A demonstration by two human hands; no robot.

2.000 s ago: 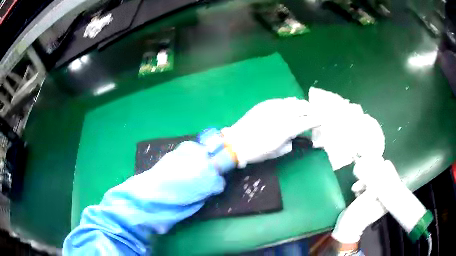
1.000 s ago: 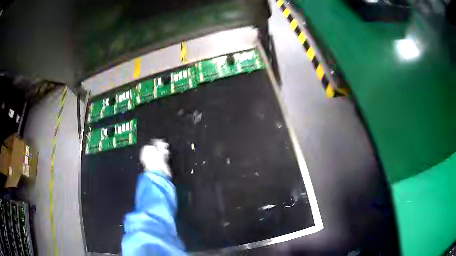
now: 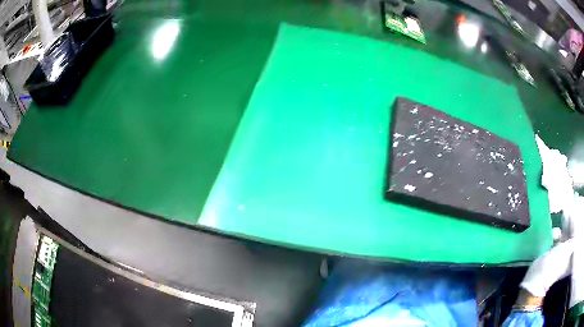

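My right hand [image 3: 552,267], in a white glove, is at the right edge and partly cut off. It is closed around a white glue barrel [image 3: 577,271], of which only a strip shows, with a bit of green at its lower end. The barrel's tip cannot be made out. My left hand is out of the picture. A black foam pad [image 3: 458,167] with white specks lies on the light green mat [image 3: 307,147], to the left of my right hand.
White wipes [image 3: 556,175] lie right of the mat. A black tray [image 3: 70,60] stands at the far left of the dark green bench [image 3: 160,121]. Circuit boards [image 3: 405,27] lie along the back. A black conveyor [image 3: 134,300] with green boards [image 3: 43,281] is below left.
The view has swung from bench to conveyor and back to the bench. My left hand, over the conveyor a second ago, has left the picture. My right hand is back in view.
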